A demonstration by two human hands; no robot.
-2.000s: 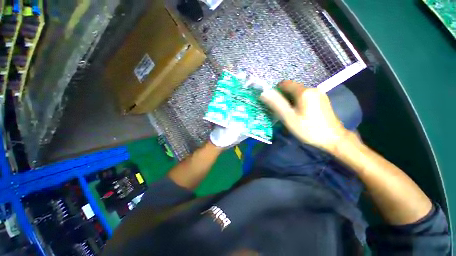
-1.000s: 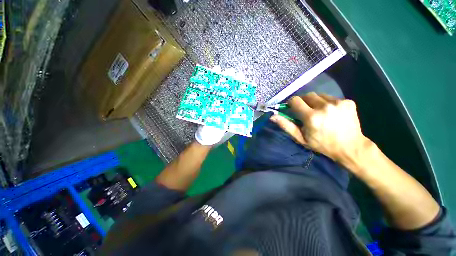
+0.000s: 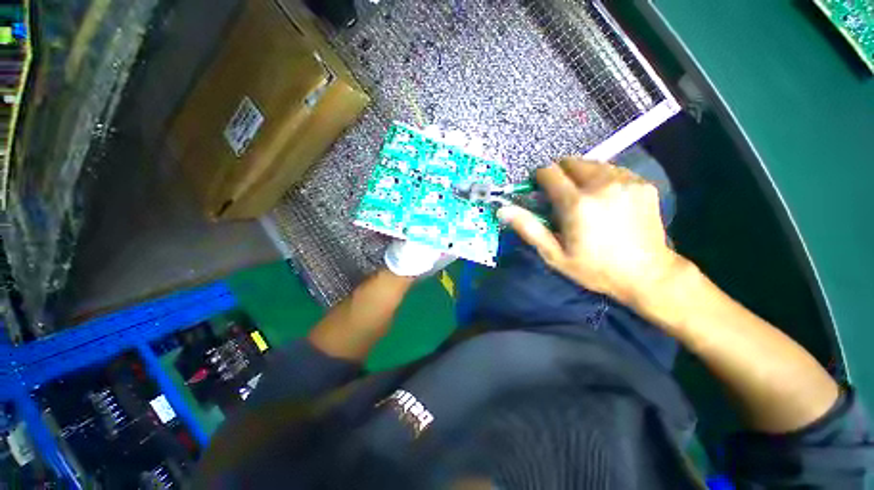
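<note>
A circuit board panel (image 3: 422,196) is held green-and-white side up over the near part of the wire mesh tray (image 3: 628,139). My left hand (image 3: 414,258), in a white glove, grips the panel's near edge; its fingers under the panel are hidden. My bare right hand (image 3: 609,225) is closed around the green handles of the side cutters (image 3: 487,192). The cutters' metal jaws lie over the panel's right part; whether they touch a lead is too small to tell. Fine grey lead clippings (image 3: 470,72) cover the tray.
A cardboard box (image 3: 278,120) stands at the tray's left side, beside a grey surface with clear plastic sheet (image 3: 72,124). A blue rack (image 3: 115,335) with black parts is at lower left. A curved green work surface (image 3: 776,124) runs along the right, with another board (image 3: 853,24) on it.
Since one second ago, the cutters have moved left from the panel's right edge to over its surface. Two seconds ago the panel was tilted and farther right; it now shows flatter to the view.
</note>
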